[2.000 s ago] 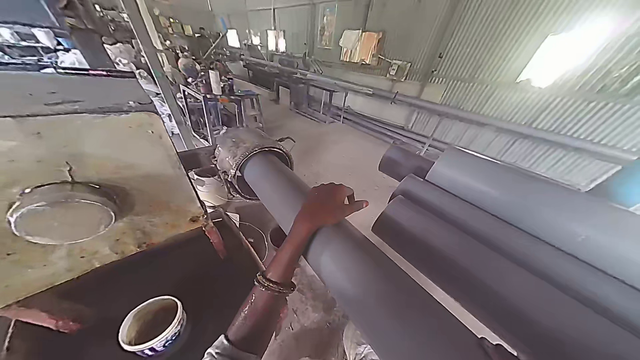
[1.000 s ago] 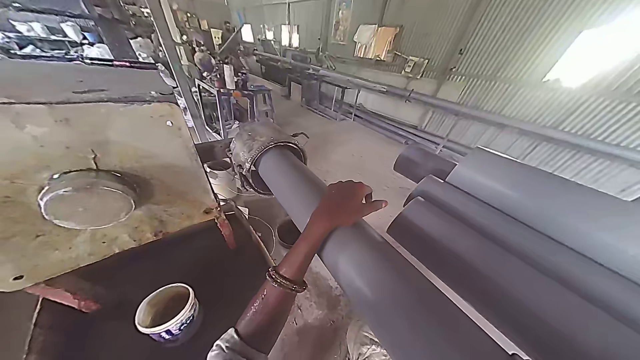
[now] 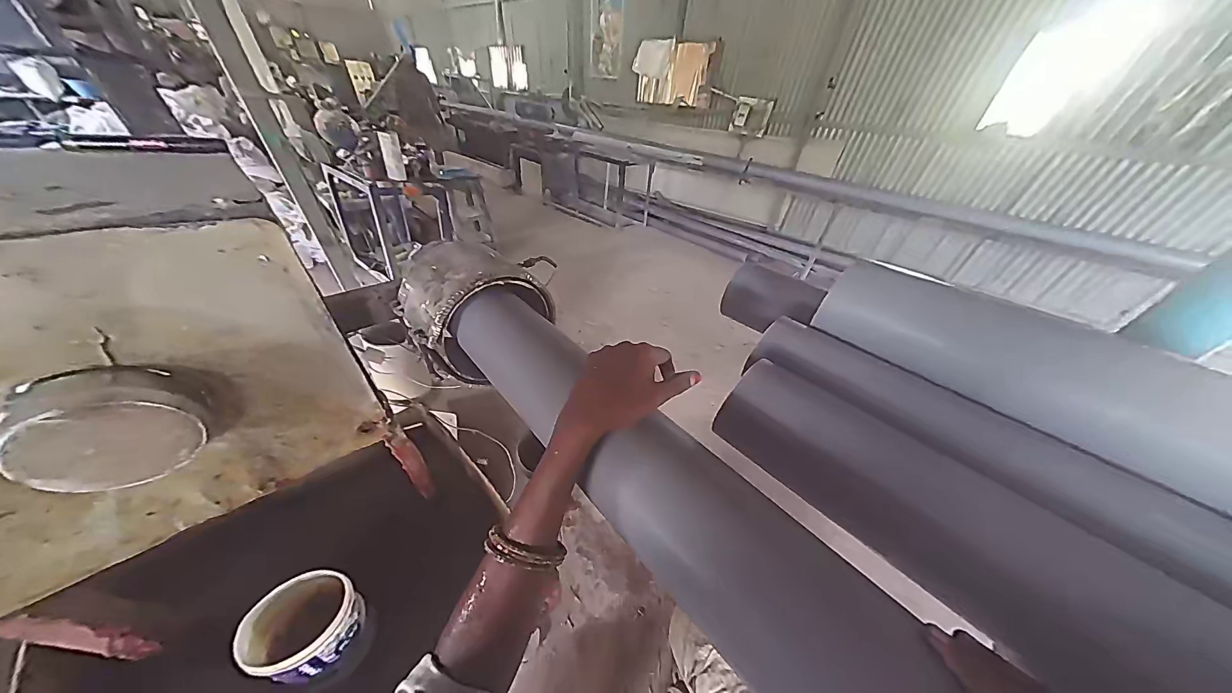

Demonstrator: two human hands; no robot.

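Observation:
A long grey plastic pipe (image 3: pixel 693 520) runs from the lower right up to a round metal drum-like heater (image 3: pixel 462 289), its far end inside the round opening. My left hand (image 3: pixel 626 385), with bangles at the wrist, rests on top of the pipe, wrist bent, thumb towards the right; whether its fingers grip anything cannot be told. At the bottom right edge only part of my right hand (image 3: pixel 972 659) shows, beside the pipe's right side; its fingers are mostly hidden.
More grey pipes (image 3: pixel 943 472) lie side by side on the right. At left, a stained metal sheet (image 3: pixel 192 318) bears a round lidded opening (image 3: pixel 106 443); a plastic tub (image 3: pixel 300 626) of dark liquid stands below it. Behind are a blue stool (image 3: pixel 467 192), long pipes along the wall and a corrugated wall (image 3: pixel 1011 173).
The left hand stays on the pipe, and the pipe's far end remains in the round opening. The right hand shows slightly at the lower right edge, where it is out of view one second earlier.

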